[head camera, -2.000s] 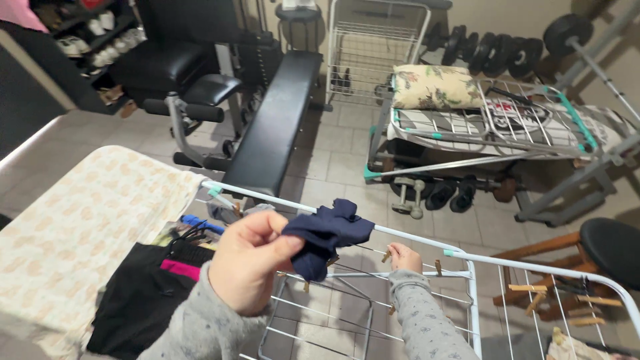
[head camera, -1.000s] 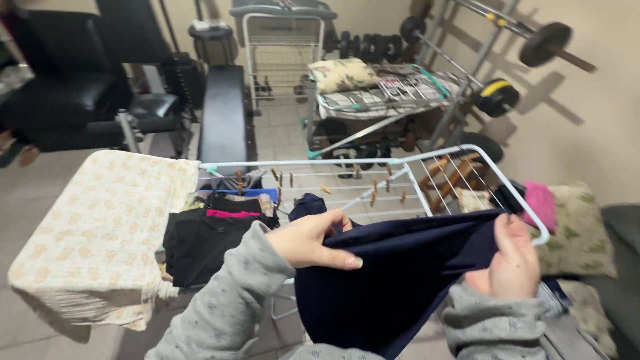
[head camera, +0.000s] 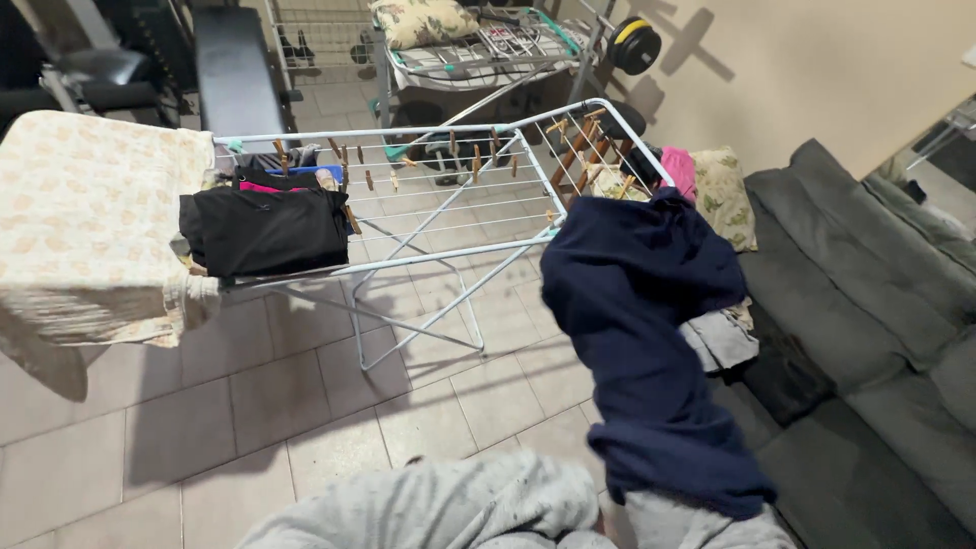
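Observation:
A navy garment (head camera: 648, 305) stretches from the right end of the white drying rack (head camera: 450, 248) down to the bottom of the view, partly blurred. Pale grey dotted clothing (head camera: 457, 503) of my own fills the bottom edge; whether it is sleeve or trouser leg, I cannot tell. Neither of my hands shows; the navy cloth may cover them. Folded black garments (head camera: 267, 229) and a cream patterned cloth (head camera: 99, 221) lie over the rack's left part. Wooden clothespins (head camera: 476, 164) are clipped along its wires.
On the right stands a dark grey sofa (head camera: 877, 305) with a patterned cushion (head camera: 720, 191), a pink cloth (head camera: 679, 171) and folded light clothes (head camera: 720, 339). Behind the rack are a black weight bench (head camera: 236, 76), a folded rack with a pillow (head camera: 423, 23) and weight plates (head camera: 634, 44).
Both hands, earlier seen holding the navy cloth above the rack, have gone out of sight. The navy garment now hangs long at the right. The view has shifted down and to the right.

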